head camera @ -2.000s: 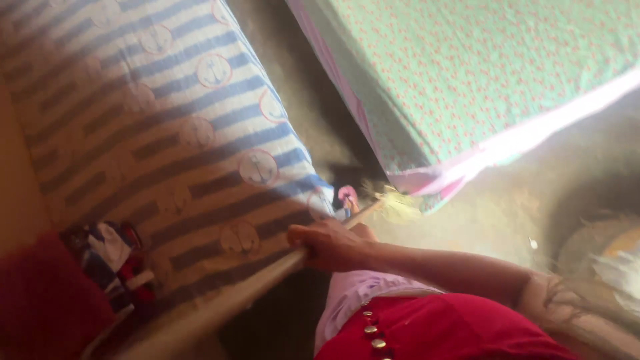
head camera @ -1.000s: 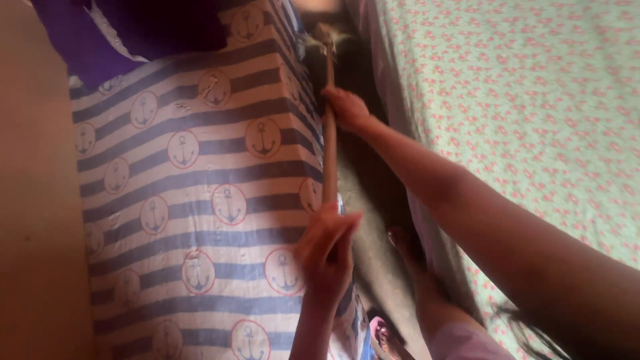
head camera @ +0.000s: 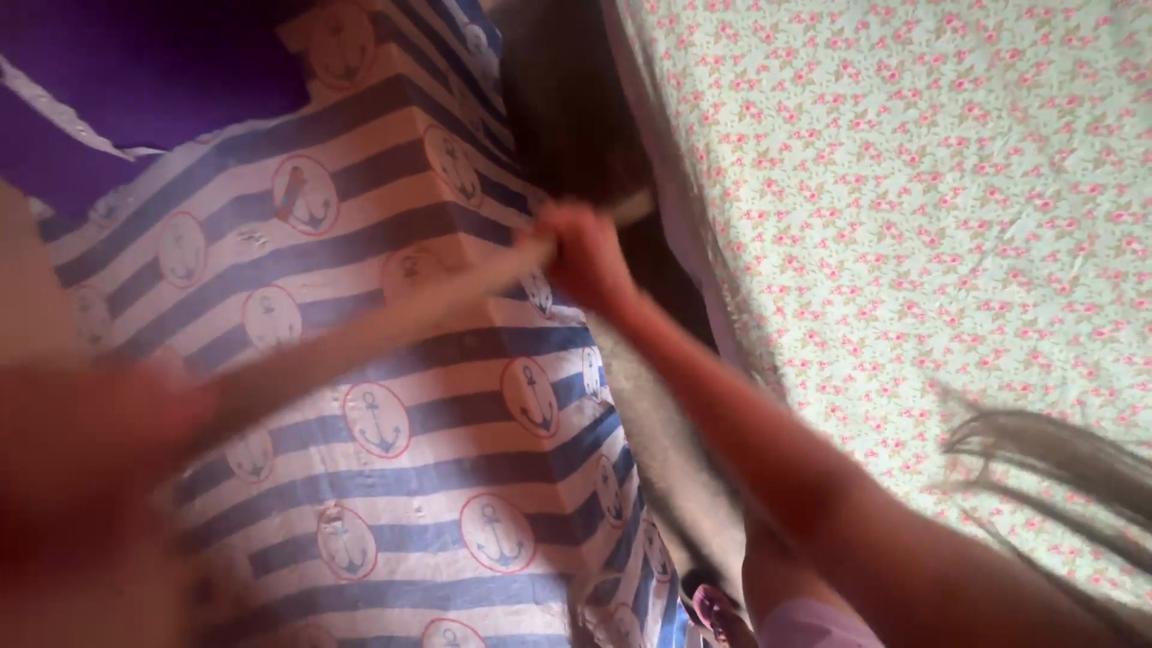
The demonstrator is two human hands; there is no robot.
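Note:
A long wooden handle runs slantwise from the lower left up to the dark gap between two cloth-covered beds or similar surfaces. My right hand grips it near the gap, above the edge of the striped cover. Large and blurred at the left edge, my left hand closes around its nearer part. The handle's far portion shows just past my right hand; its far end is hidden in the gap.
On the left lies a striped cover with anchor prints, with purple cloth on its upper part. A green floral cover spans the right. Between them runs a narrow strip of floor; a foot in a pink sandal stands at its lower end.
The handle has swung from nearly upright in view to slantwise. My left hand has moved left and nearer the camera. The pale head of the tool, seen earlier, is now out of sight.

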